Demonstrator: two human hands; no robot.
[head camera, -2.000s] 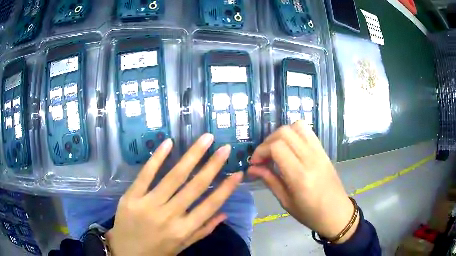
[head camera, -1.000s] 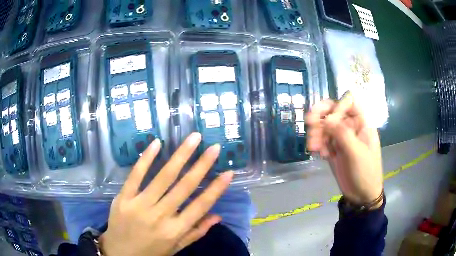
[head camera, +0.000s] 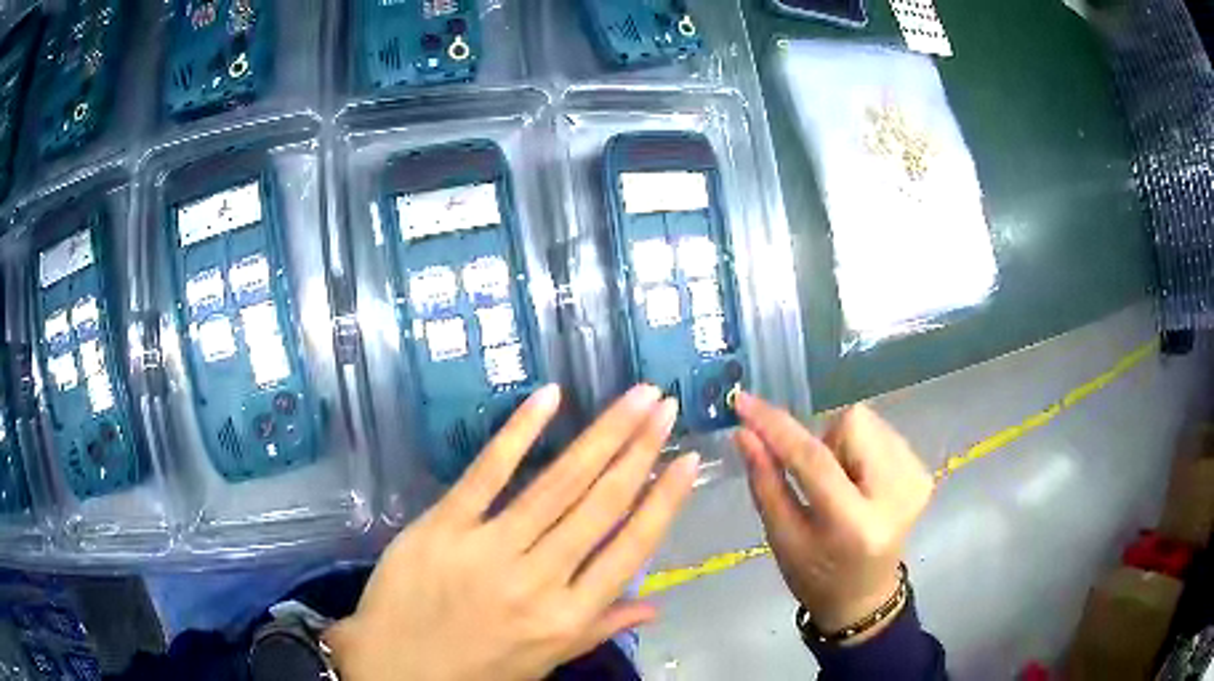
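A teal phone housing (head camera: 672, 286) lies in the near-right pocket of the clear blister tray (head camera: 349, 386), with a pale label, silver sockets and dark round parts at its near end. A small gold ring (head camera: 734, 397) shows at that end's right corner. My right hand (head camera: 836, 512) has its index fingertip at the ring, thumb just below; whether it grips the ring or only touches it is unclear. My left hand (head camera: 513, 559) is palm down, fingers spread, with nothing seen in it. Its fingertips lie over the near ends of this housing and the one to its left.
More housings fill the tray's two rows; those in the far row (head camera: 423, 40) show gold rings. On the green mat (head camera: 1052, 213), a whitish plastic sheet (head camera: 912, 260) bears a pile of gold bits (head camera: 901, 140). A dark smartphone (head camera: 823, 8) and a dotted card (head camera: 921, 24) lie beyond it.
My right hand went from the second housing from the right to near the gold bits, then back to the rightmost housing. My left hand moved right. The tray now appears further left.
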